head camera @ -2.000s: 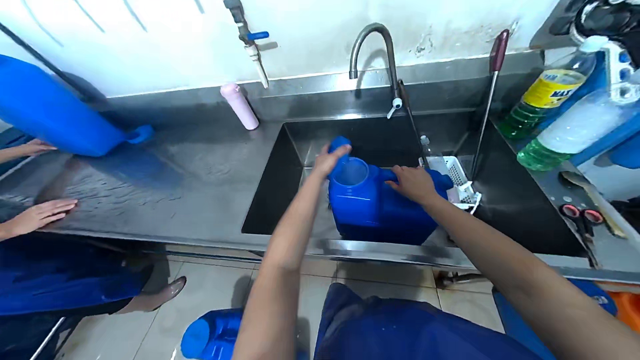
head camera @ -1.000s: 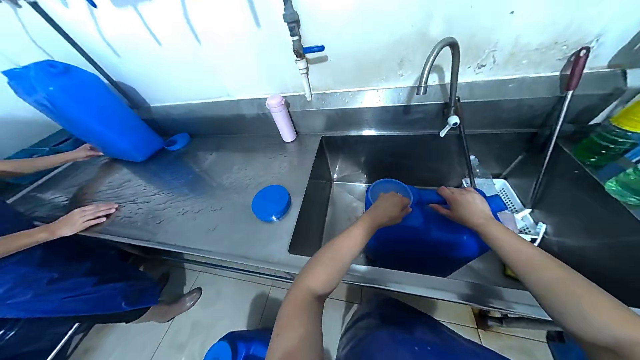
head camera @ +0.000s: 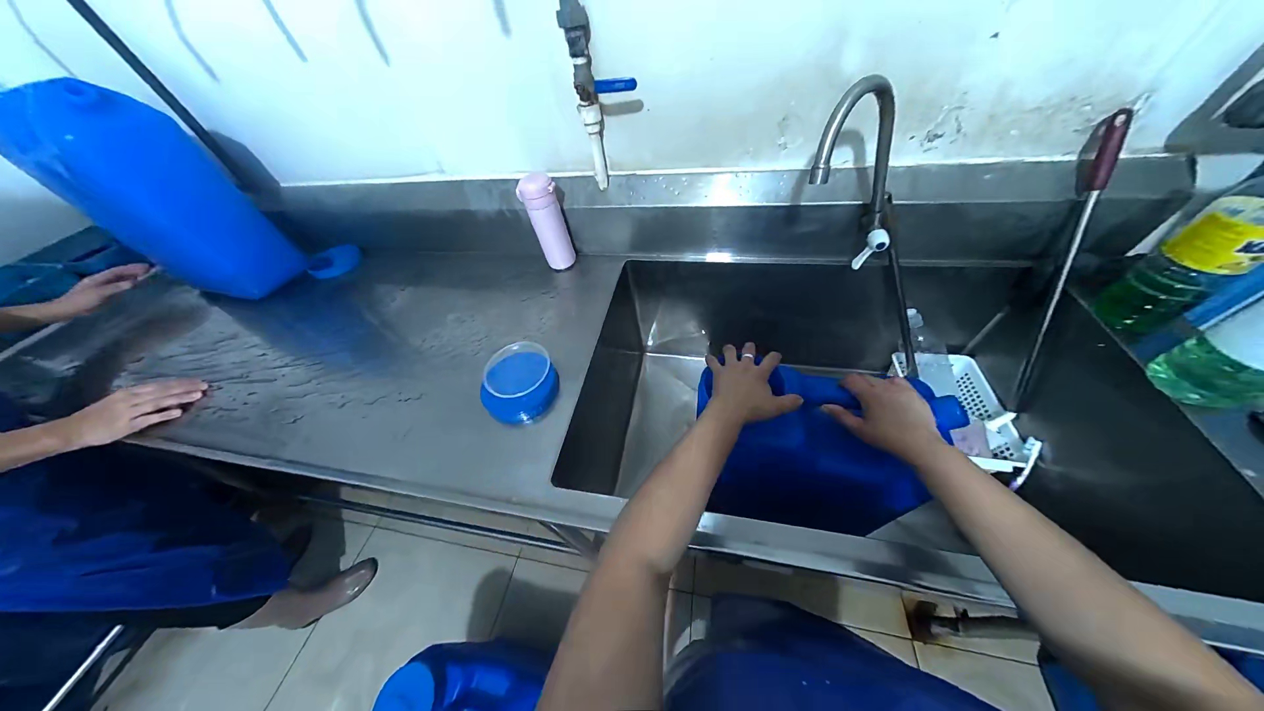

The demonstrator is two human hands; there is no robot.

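A blue plastic jerrycan [head camera: 810, 464] stands in the steel sink basin. My left hand [head camera: 748, 387] lies with fingers spread over the round mouth at its left end; whether it grips anything there cannot be told. Farther right, my right hand [head camera: 889, 415] rests on top of the jerrycan by its handle, fingers partly hidden. On the counter left of the sink lies a round blue lid [head camera: 519, 383] with a clear rim-like piece on it. The jerrycan's mouth is mostly covered by my left hand.
A curved faucet [head camera: 877, 148] rises behind the basin. Beside the jerrycan are a white basket [head camera: 973, 390] and a long red-handled tool [head camera: 1071, 247]. A pink bottle [head camera: 546, 222] stands near the wall. A co-worker's hand [head camera: 138, 410] rests on the counter near another blue jerrycan [head camera: 148, 188].
Two seconds ago my left hand held a blue lid above the jerrycan's mouth; now a blue lid lies on the counter and that hand is over the mouth. The view has shifted left.
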